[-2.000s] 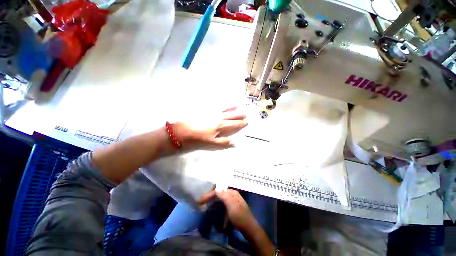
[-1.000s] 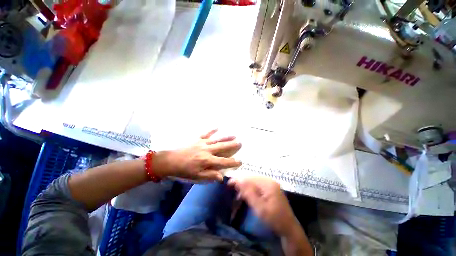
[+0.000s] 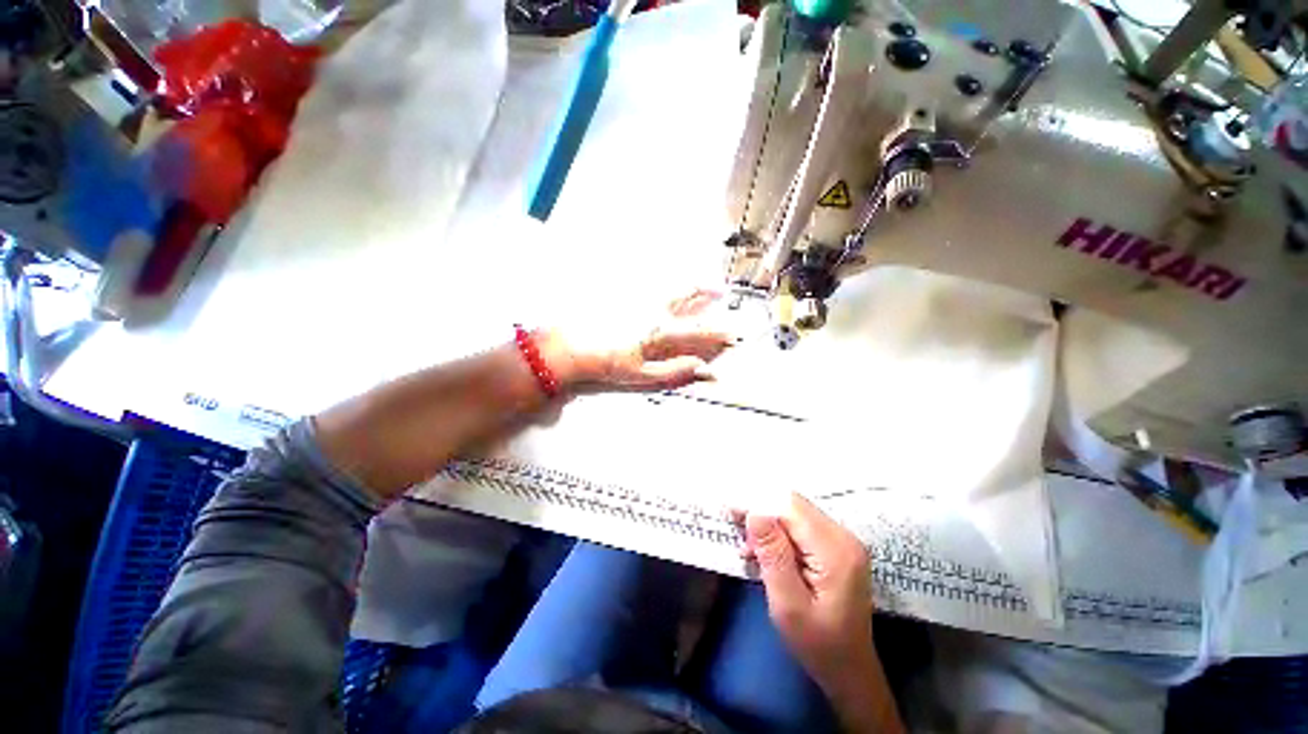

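Observation:
My left hand (image 3: 653, 359), with a red bead bracelet at the wrist, lies flat with fingers spread on white fabric just left of the presser foot (image 3: 746, 294). The overexposed white cloth blends with the table, so its edges are hard to tell. My right hand (image 3: 815, 574) is at the table's front edge with fingers curled and thumb against the index finger; whether it pinches cloth cannot be told. The cream sewing machine (image 3: 990, 187) with purple lettering stands at the right. A white fabric piece (image 3: 947, 402) lies under its arm, its corner towards the front edge.
A blue handle-like tool (image 3: 571, 129) lies behind my left hand. A long white panel (image 3: 366, 144) and a crumpled red bag (image 3: 230, 93) are at the upper left. A blue crate (image 3: 136, 574) stands below the table. A white strip (image 3: 1224, 574) hangs at the right.
My left hand has moved from the table's front edge back towards the presser foot. My right hand has moved right and up onto the table edge. The cloth that hung over the edge there is gone.

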